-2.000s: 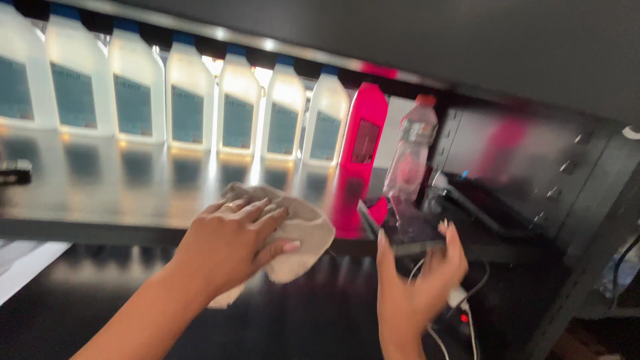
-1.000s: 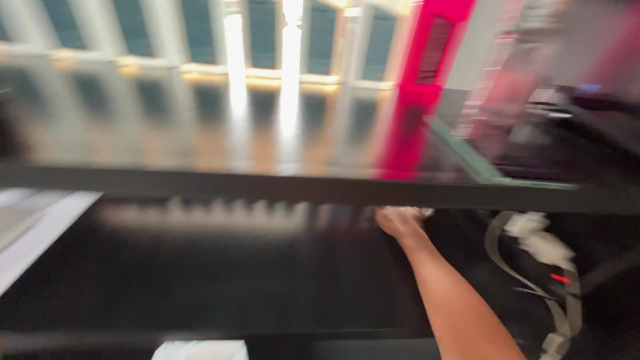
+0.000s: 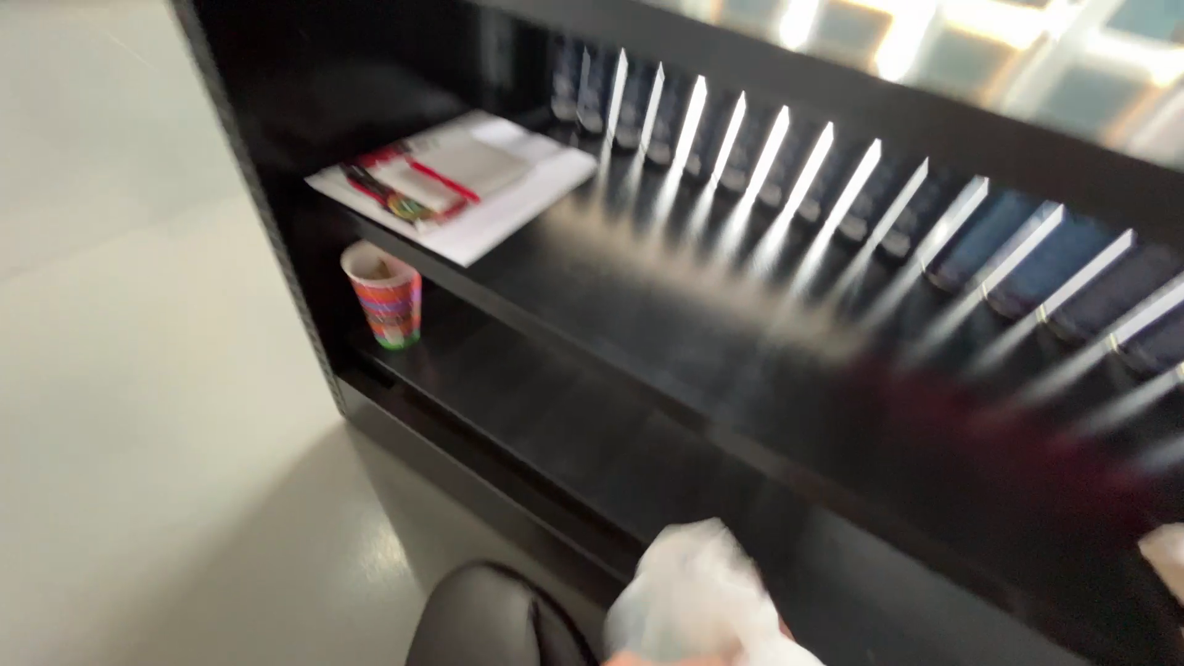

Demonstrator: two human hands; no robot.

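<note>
A crumpled white cloth (image 3: 694, 587) is bunched at the bottom centre, in front of the lower shelf. Only a little skin of my left hand (image 3: 671, 659) shows beneath it, gripping the cloth; most of the hand is hidden or out of frame. At the right edge, a small blurred pale patch looks like part of my right hand (image 3: 1167, 555), near the front of the middle shelf. Whether it holds anything cannot be seen. The black middle shelf (image 3: 703, 324) carries a row of dark items with bright upright gaps between them along its back.
White papers (image 3: 504, 217) with a red-edged packet (image 3: 421, 185) lie at the left end of the middle shelf. A colourful paper cup (image 3: 387, 301) stands on the lower shelf (image 3: 555, 407). A dark rounded padded thing (image 3: 499, 620) is at the bottom, beside the pale floor (image 3: 157, 370).
The view has swung down and left, bringing the cup and lower shelf into sight. Two seconds ago my left hand was on a beige cloth on the upper shelf and my right held a dark object.
</note>
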